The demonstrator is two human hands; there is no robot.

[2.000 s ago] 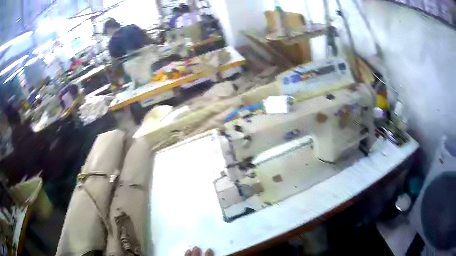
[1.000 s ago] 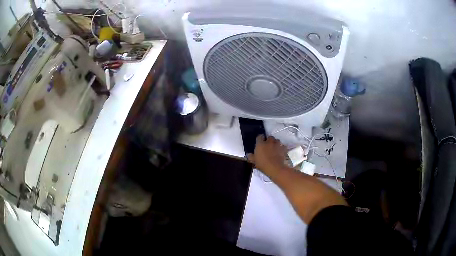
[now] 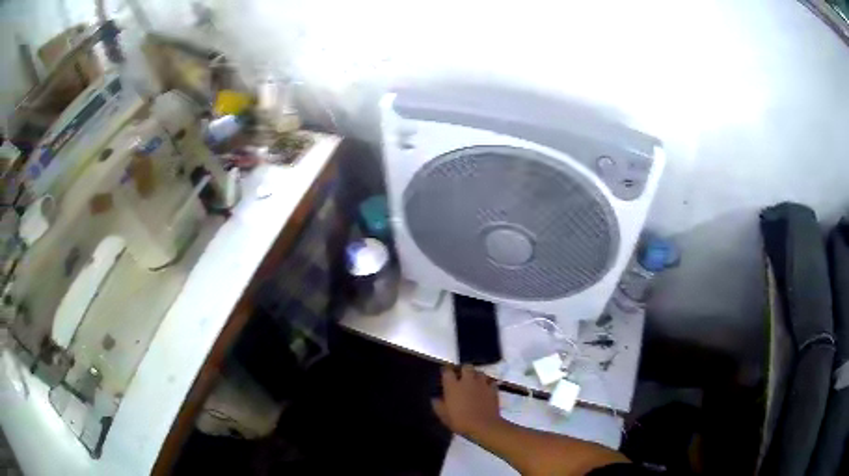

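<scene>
My right hand [image 3: 468,400] reaches in from the lower right, palm down. Its fingertips are at the front edge of a small white table [image 3: 410,335], just below a flat black phone-like rectangle [image 3: 478,329]. The fingers look bent and slightly blurred; whether they grip the edge cannot be told. A lower white panel [image 3: 531,435] shows under and beside the hand. A white box fan [image 3: 510,223] with a round grey grille stands behind the phone. My left hand is not in view.
White plugs [image 3: 563,397] with cables and small dark items lie to the right. A silvery lidded container [image 3: 370,274] stands left of the fan, a blue-capped bottle [image 3: 642,270] right. A sewing machine [image 3: 121,232] is on the left table; dark padded rolls [image 3: 801,307] are far right.
My right hand has come off the phone and moved down to the table edge. The phone lies uncovered. The view first swung right from the sewing machine, then tilted up slightly.
</scene>
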